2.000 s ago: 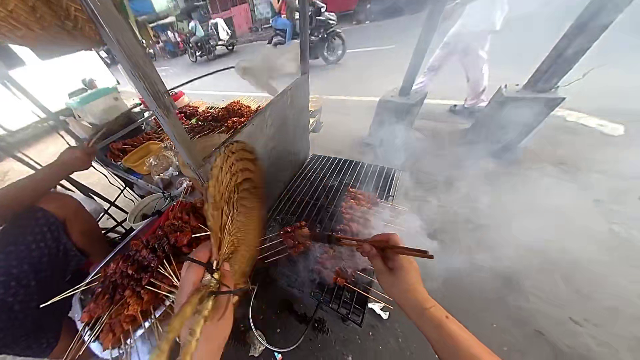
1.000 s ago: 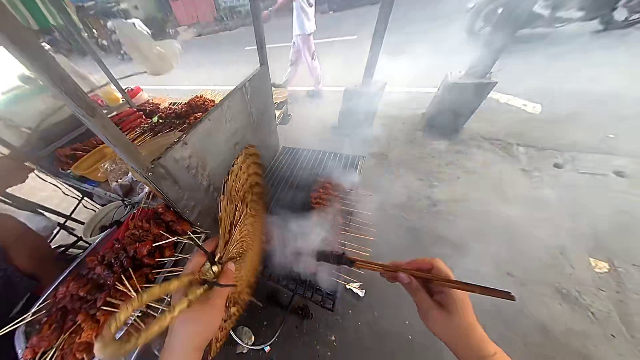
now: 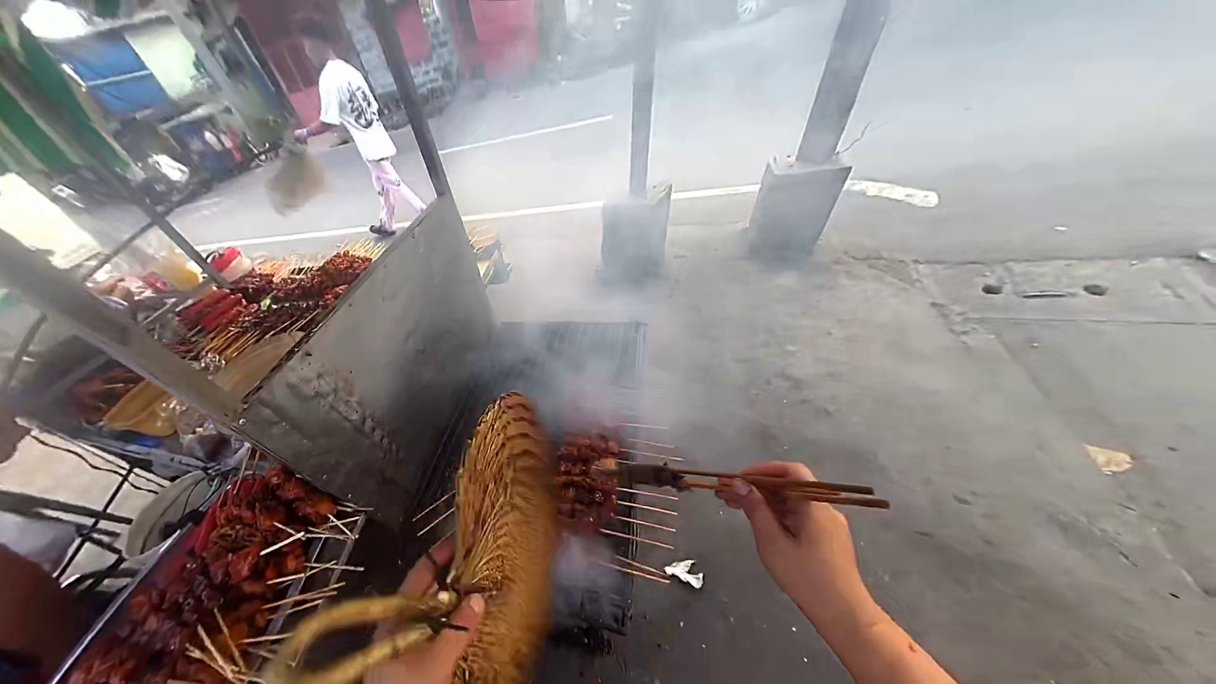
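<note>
My left hand (image 3: 432, 608) grips a woven straw hand fan (image 3: 503, 541) by its base, and the fan stands edge-on beside the grill. My right hand (image 3: 798, 527) holds a basting brush (image 3: 760, 482) with stick handles, its dark head at the skewered meat (image 3: 586, 475). Those skewers lie across a smoking grill grate (image 3: 617, 356), their bare stick ends pointing right. Smoke and the fan hide part of the grate. At lower left a tray of raw-looking, marinated meat skewers (image 3: 228, 570) stands close to my left hand.
A metal sheet panel (image 3: 380, 351) walls the grill's left side. Beyond it lie more skewers (image 3: 285, 294) and a yellow container (image 3: 142, 408). Posts stand in concrete blocks (image 3: 798, 204) ahead. A person in a white shirt (image 3: 356, 109) walks along the road. Another person's arm shows at far left.
The brush has moved from over the grate's lower part to the skewered meat. The walking person has moved left along the road. The view has shifted.
</note>
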